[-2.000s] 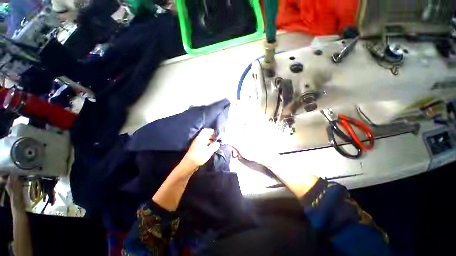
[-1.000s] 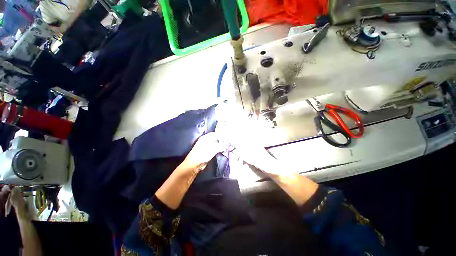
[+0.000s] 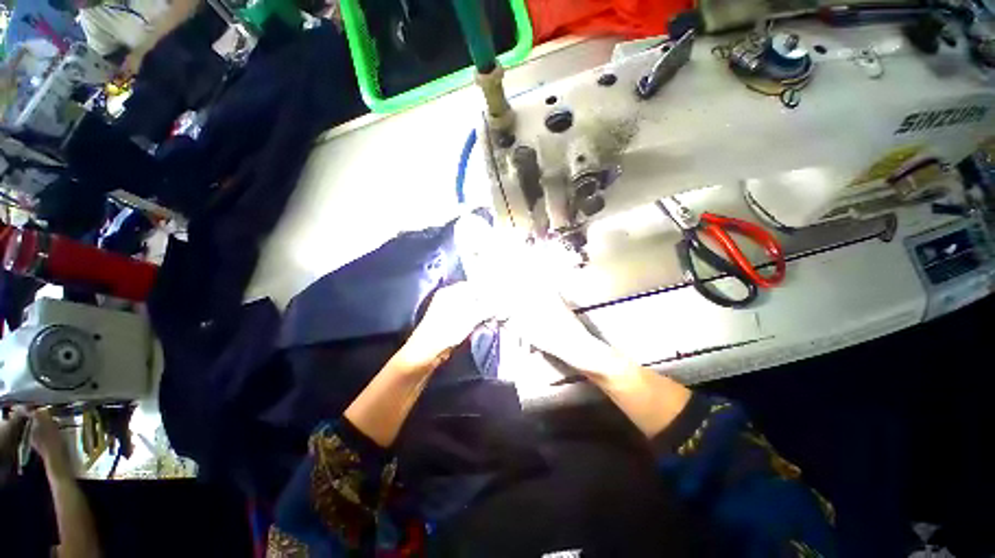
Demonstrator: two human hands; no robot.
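Observation:
The dark navy garment piece (image 3: 360,294) lies left of the needle area and falls over the table's front edge to the lap. My left hand (image 3: 450,318) rests on the cloth's right part, just in front of the needle area. My right hand (image 3: 556,332) is close beside it, at the right edge of the cloth. White glare hides the fingertips of both hands, the needle and the presser foot, so any grip cannot be made out. The sewing machine (image 3: 698,136) stands to the right, its head above the glare.
Scissors with red and black loops (image 3: 729,256) lie on the machine bed (image 3: 655,322). A green-rimmed basket (image 3: 442,93) stands behind. Dark garments (image 3: 229,207) heap at the left. Another machine (image 3: 71,351) and another person's arm (image 3: 68,496) are at far left.
The view has shifted, so machine and scissors sit further left and higher. Over two seconds my right hand has come beside my left hand at the needle area. The glare covers more of both hands.

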